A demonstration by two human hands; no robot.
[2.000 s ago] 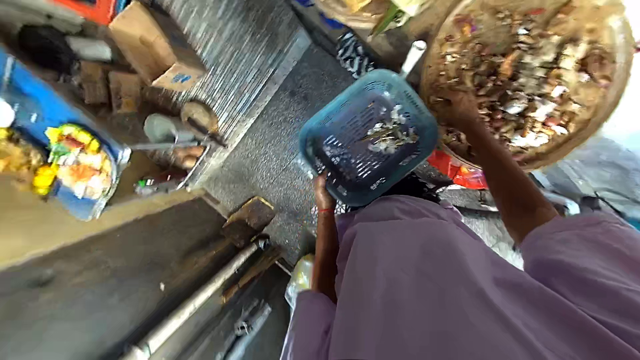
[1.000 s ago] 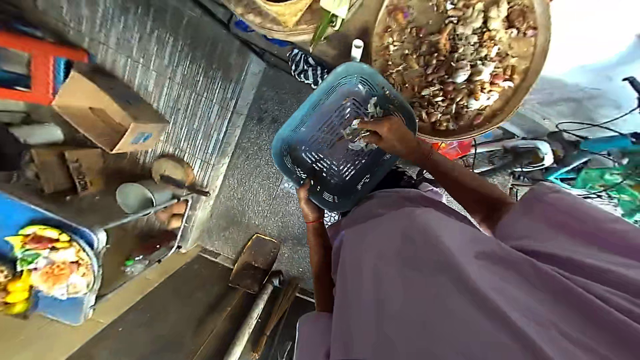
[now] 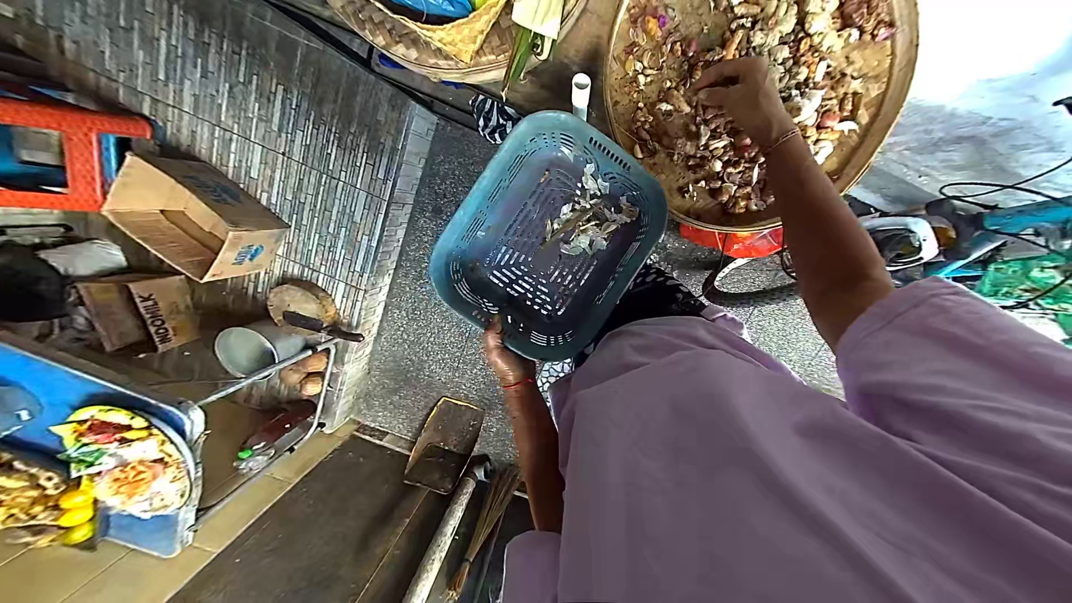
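My left hand (image 3: 507,356) holds the near edge of a blue-green plastic basket (image 3: 494,209) in front of my body. Pale dry skins (image 3: 586,222), papery like garlic peel, lie in the basket toward its right side. Over a large round woven tray (image 3: 892,100) at the upper right, my right hand (image 3: 741,96) reaches in with its fingers bent down at the heap. The heap (image 3: 737,172) looks like shallots, garlic and other small roots. Whether anything is between the right fingers cannot be told.
A dustpan (image 3: 444,444), a pole (image 3: 444,536) and a stick broom (image 3: 490,523) are at the lower middle. Cardboard box (image 3: 193,213), metal pot (image 3: 251,347) and a knife (image 3: 322,325) on a round wooden block (image 3: 293,303) stand left. A red stool (image 3: 84,155) is further left. Another woven tray (image 3: 419,50) is above.
My right hand was in the basket a second ago and is now over the woven tray. The left hand still holds the basket.
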